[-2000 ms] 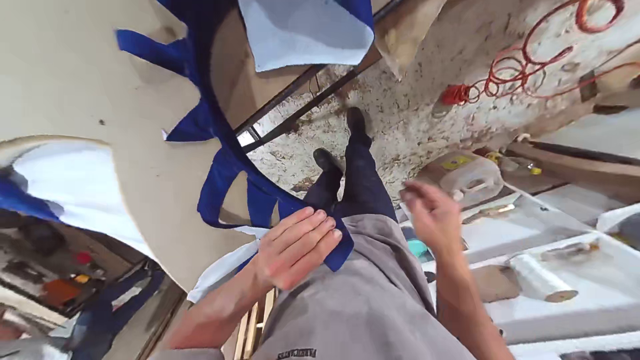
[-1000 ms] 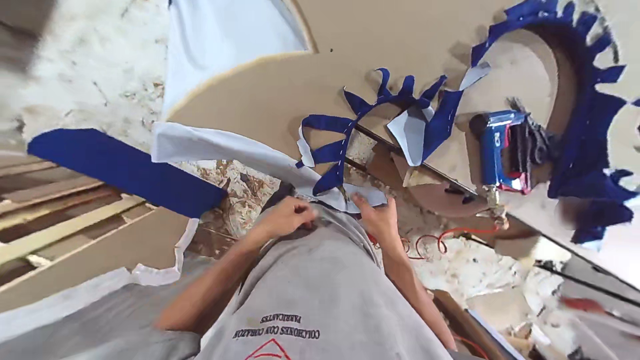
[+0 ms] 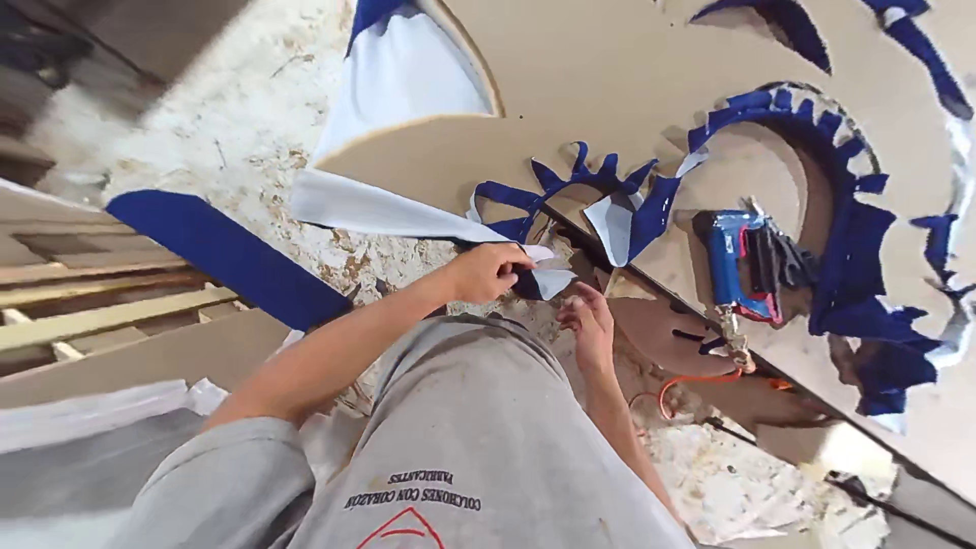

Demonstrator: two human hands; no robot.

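Blue fabric with a pale underside [image 3: 555,284] is pinched in my left hand [image 3: 488,272], near the edge of a large beige panel [image 3: 602,76]. My right hand [image 3: 589,314] is just right of the fabric's tip, fingers apart and slightly curled, with nothing seen in it. Blue strips cut into tabs [image 3: 577,180] line a round cutout in the panel ahead of my hands. A pale fabric strip [image 3: 381,207] runs along the panel's edge to my left hand. A blue and red pneumatic staple gun [image 3: 736,259] lies on the panel at the right, beside black scissors [image 3: 785,255].
An orange air hose [image 3: 686,379] hangs below the staple gun's fitting. A dark metal bar [image 3: 793,381] runs beneath the panel. At the left, a long blue piece [image 3: 229,248] lies beside a slatted wooden frame [image 3: 114,301]. Scraps litter the floor [image 3: 252,114].
The view has swung widely since the oldest frame. Since one second ago, my right hand has come off the fabric at the panel's edge; my left hand holds its loose end.
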